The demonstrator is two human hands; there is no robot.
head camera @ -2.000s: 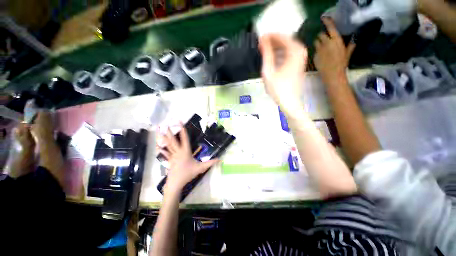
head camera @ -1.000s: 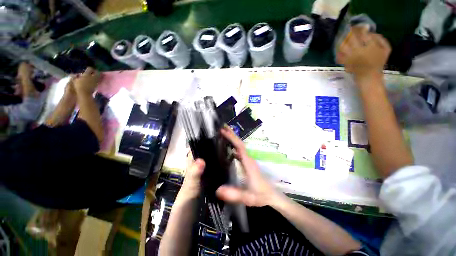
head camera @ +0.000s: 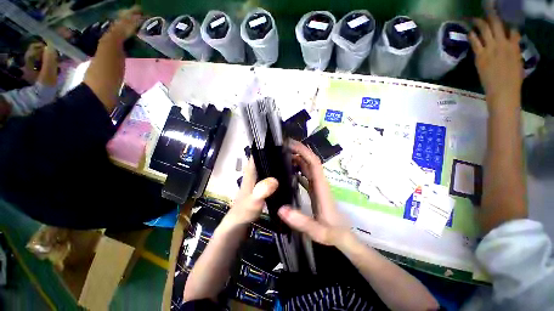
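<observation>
A bundle of flat carton blanks (head camera: 271,159), black with pale edges, is held upright between my two hands over the bench's front edge. My left hand (head camera: 252,200) grips its left side with the thumb on the near face. My right hand (head camera: 313,203) is around its right side, thumb on the near face and fingers behind. A few more black carton blanks (head camera: 322,143) lie on the bench just behind and right of the bundle, partly hidden by it.
Stacked carton blanks (head camera: 182,149) lie at left. A supply carton (head camera: 173,267) of black printed pieces is below the bench edge. Bagged products (head camera: 261,39) stand along the green conveyor (head camera: 234,7). Neighbouring workers' arms (head camera: 504,146) reach in from both sides. A printed bench sheet (head camera: 389,130) lies centre-right.
My right hand has come down from over the conveyor and both hands have taken up the blanks. Since the last earlier frame, the bundle stays held while the view has shifted; more bagged products show.
</observation>
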